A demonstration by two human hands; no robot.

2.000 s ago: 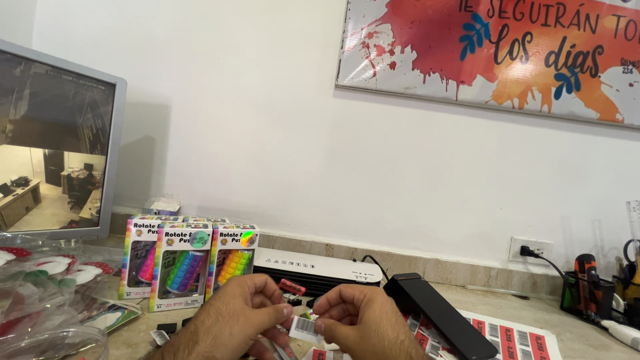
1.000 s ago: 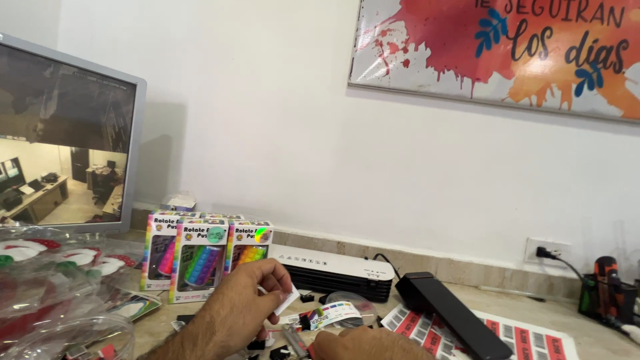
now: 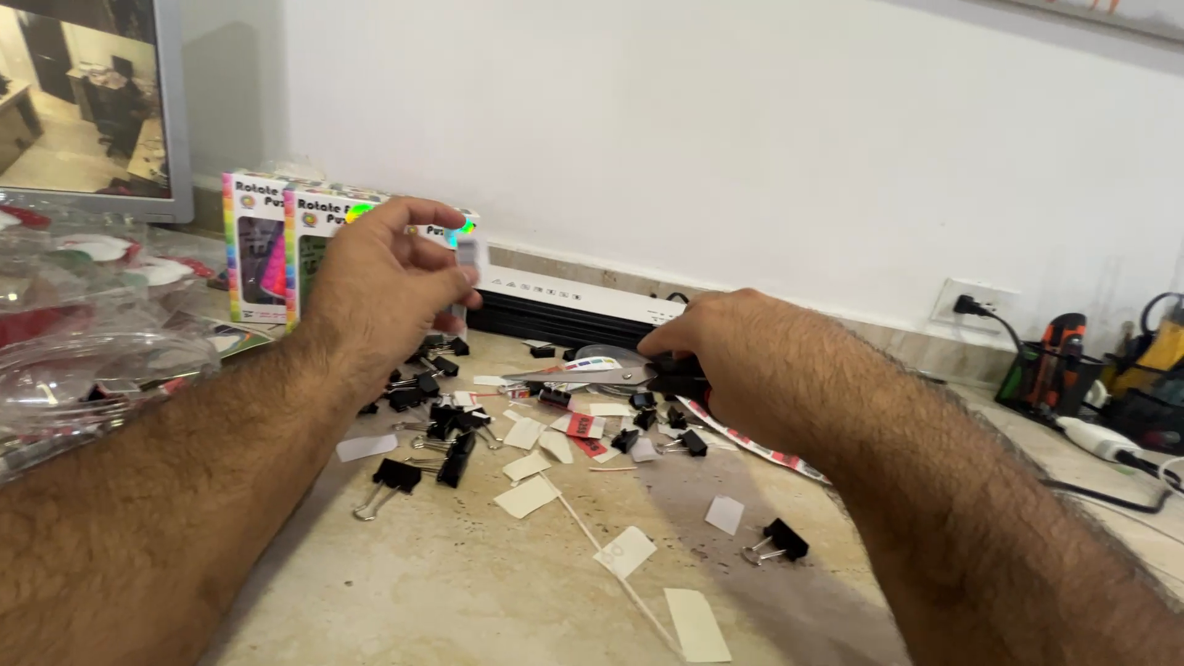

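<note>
My left hand (image 3: 393, 264) is raised in front of the boxed puzzle toys (image 3: 259, 250), with a small printed label (image 3: 470, 259) between thumb and fingers. My right hand (image 3: 731, 347) grips the black handle of a pair of scissors (image 3: 592, 375), whose blades point left, low over the table. Beneath the blades is a clear round plastic piece (image 3: 615, 356) with a printed strip. Around them lie several black binder clips (image 3: 455, 460), white paper pieces (image 3: 527, 498) and red-and-white labels (image 3: 581, 425).
A laminator-like white and black machine (image 3: 573, 305) stands against the wall. At the left are a monitor (image 3: 174, 120) and clear plastic packages (image 3: 102, 305). A power outlet (image 3: 976, 305) with a plugged cable and a mesh tool holder (image 3: 1045, 379) are at the right.
My left hand has risen toward the boxes with the label. My right hand now holds the scissors by the handle. The view has shifted, showing more of the table.
</note>
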